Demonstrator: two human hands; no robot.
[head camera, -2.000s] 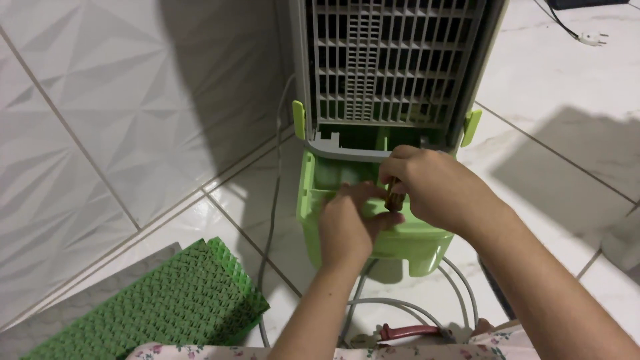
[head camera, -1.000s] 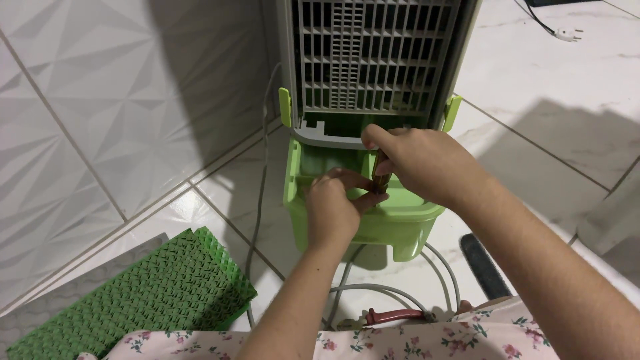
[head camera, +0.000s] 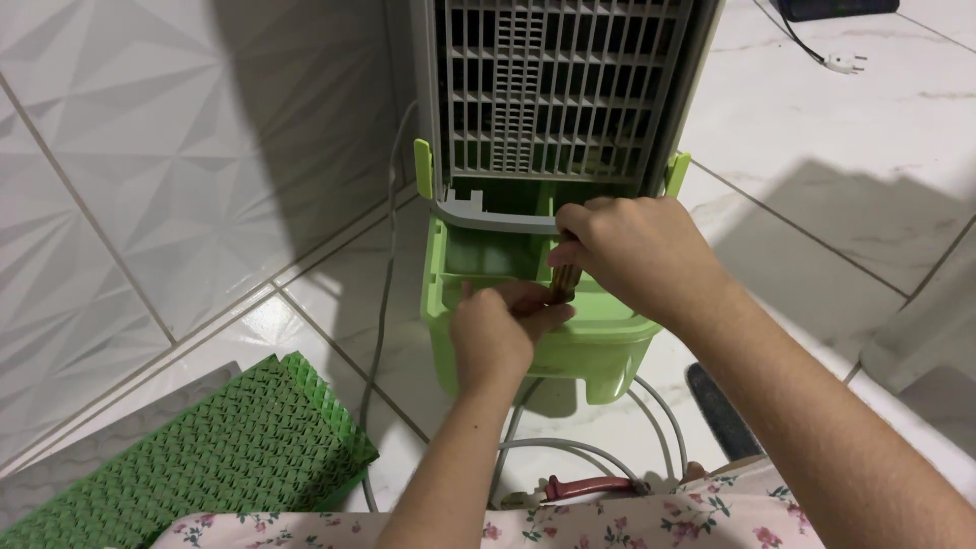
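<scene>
My right hand (head camera: 637, 255) grips a small brown, ribbed piece (head camera: 564, 282), perhaps a tool handle, whose kind I cannot tell. The fingertips of my left hand (head camera: 503, 324) close around its lower end. Both hands are above the light green water tank (head camera: 488, 354) of an air cooler. Behind them rises the cooler's grey body with a grille (head camera: 549, 99), and a grey curved rim (head camera: 503, 221) crosses above the tank. Yellow-green clips stand at both sides of the body, the left clip (head camera: 423, 168) in full view. My fingers hide part of the brown piece.
A green honeycomb cooling pad (head camera: 206, 450) lies on the tiled floor at left, over a grey panel (head camera: 114, 427). Grey cable (head camera: 568, 442) loops below the tank, near red-handled pliers (head camera: 595, 486). A white plug (head camera: 842, 62) lies at upper right. A textured wall (head camera: 152, 137) borders the left.
Both hands stay together over the tank, holding the small brown piece. Nothing has plainly been let go or taken up.
</scene>
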